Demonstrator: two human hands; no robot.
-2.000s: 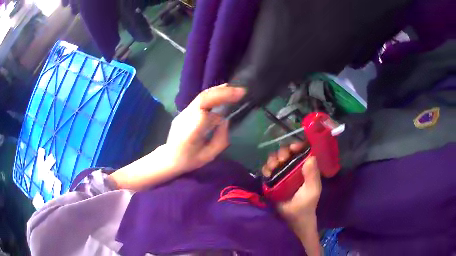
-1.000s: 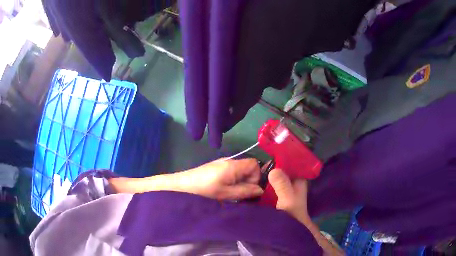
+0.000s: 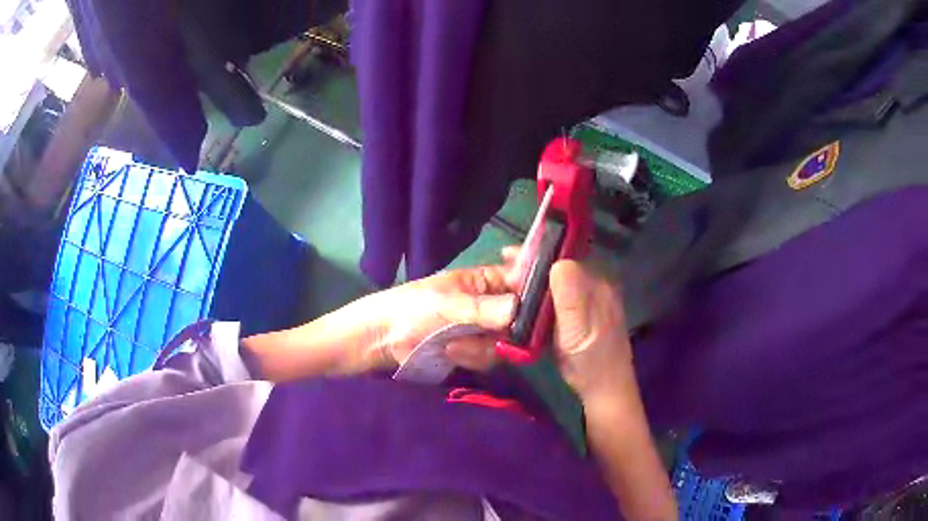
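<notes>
My right hand point(image 3: 592, 315) grips a red tagging gun point(image 3: 572, 188) upright in front of me, its top end towards the hanging clothes. My left hand point(image 3: 438, 310) is beside the gun's handle, its fingers closed on a white hang tag point(image 3: 432, 356) that shows below the palm. A thin pale strip runs along the gun's front side down to the left fingers. Purple and dark grey garments point(image 3: 432, 122) hang just beyond the gun. Whether the left fingertips also touch the gun is unclear.
An upturned blue crate point(image 3: 142, 265) with white tags point(image 3: 92, 379) stands at left. A green basket point(image 3: 651, 158) is behind the gun. Grey-and-purple garments with a yellow-edged badge point(image 3: 814, 166) are at right. A blue basket point(image 3: 707, 494) is at the bottom right.
The gun has swung upright and moved up. The left hand, earlier holding dark cloth and then closed by the gun, now shows a white tag. The hanging cloth has been let go.
</notes>
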